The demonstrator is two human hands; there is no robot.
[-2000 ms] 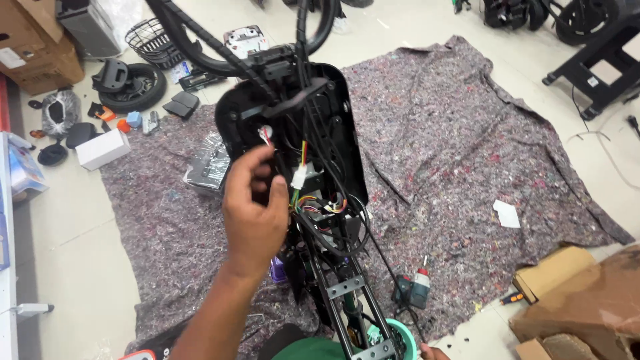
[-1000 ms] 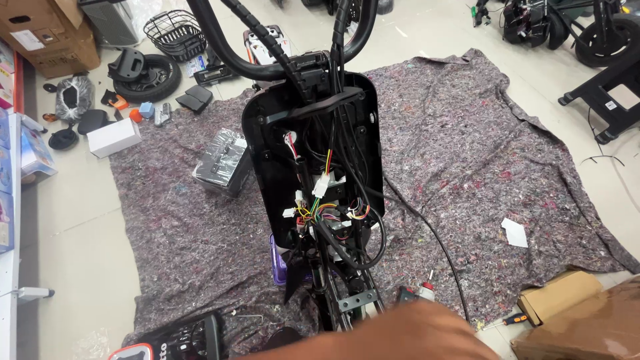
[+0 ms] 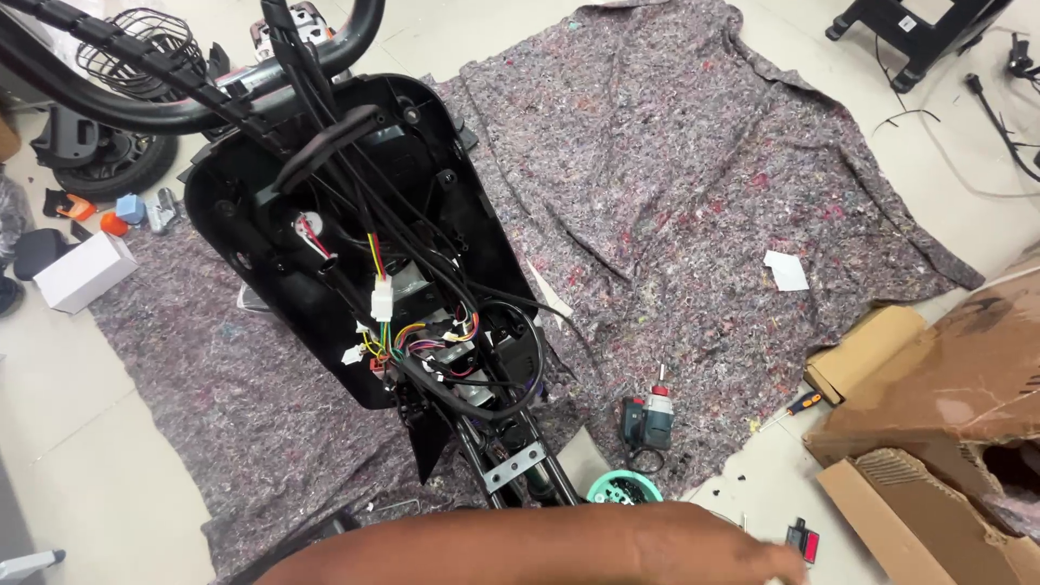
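Note:
My left forearm crosses the bottom of the view, and my left hand [image 3: 782, 561], mostly cut off by the lower edge, is at the lower right near a small black and red part [image 3: 803, 540]. What its fingers do is hidden. My right hand is out of view. Beyond the forearm stands a scooter frame [image 3: 513, 467] with an opened black plastic front cover [image 3: 479, 236]. Inside show a white wire connector [image 3: 382, 298], a coloured wire bundle [image 3: 410, 345] and black cables. Above is the black handlebar [image 3: 187, 114]. A green bowl [image 3: 624, 486] holds small dark parts.
A power screwdriver [image 3: 650, 418] lies on the speckled floor blanket [image 3: 650, 162]. To the right are an orange and black screwdriver [image 3: 800, 405] and cardboard boxes [image 3: 934, 390]. At left lie a white box [image 3: 85, 272], a wheel [image 3: 122, 166] and a wire basket [image 3: 142, 53].
My left hand was at the wiring two seconds ago; now that arm reaches across the bottom to the right. The hand seen at the lower right then is out of view. The view has shifted.

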